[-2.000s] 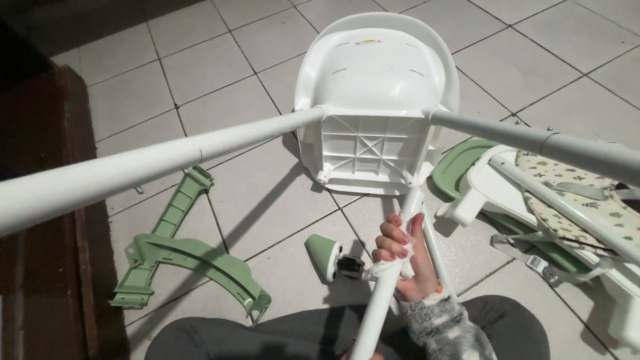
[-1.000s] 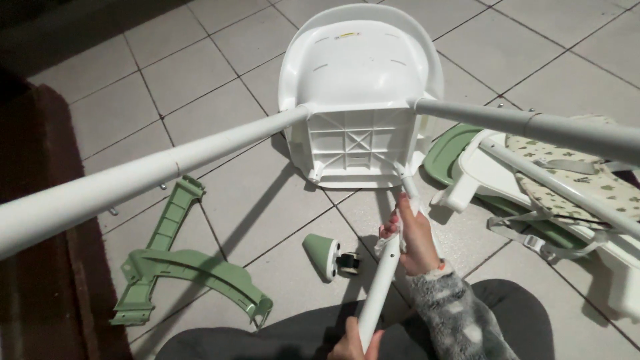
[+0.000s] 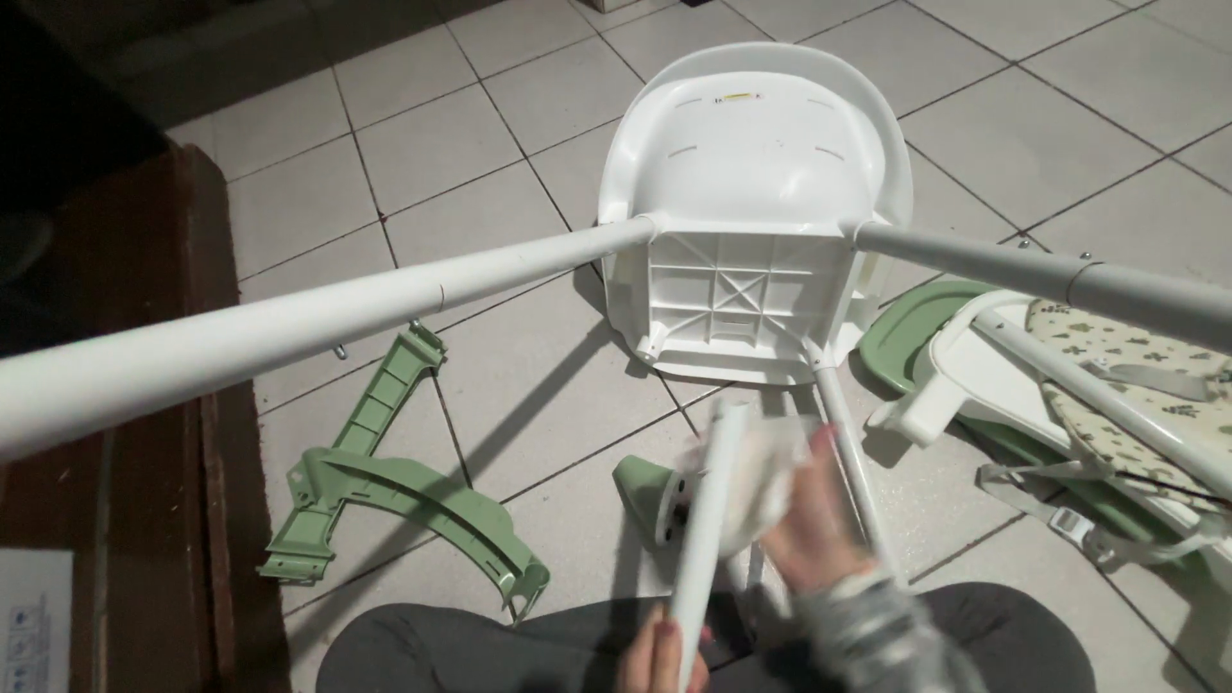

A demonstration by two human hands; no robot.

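At the bottom centre, my left hand [image 3: 664, 654] is closed around the lower end of a loose white metal tube [image 3: 707, 539], which stands slanted upward. My right hand [image 3: 818, 515], motion-blurred, holds a crumpled white cloth or tissue [image 3: 765, 481] just right of the tube's upper part. Beyond them an upturned white plastic high chair seat [image 3: 751, 164] shows its ribbed underside. White leg tubes run from its corners, one to the left [image 3: 318, 337], one to the right [image 3: 982, 258], and a thinner one [image 3: 852, 452] toward me behind my right hand.
Green plastic brace parts [image 3: 414, 491] lie on the tiles at left, and a green cone-shaped part [image 3: 645, 491] lies behind the tube. At right are a green tray [image 3: 914, 332], a white tray part [image 3: 972, 361], a patterned cushion [image 3: 1126, 385] and a strap buckle [image 3: 1068, 525]. Brown furniture edges the left.
The tube in my left hand now stands with its top end free, apart from the seat. My right hand with the white cloth has come off the tube to its right side.
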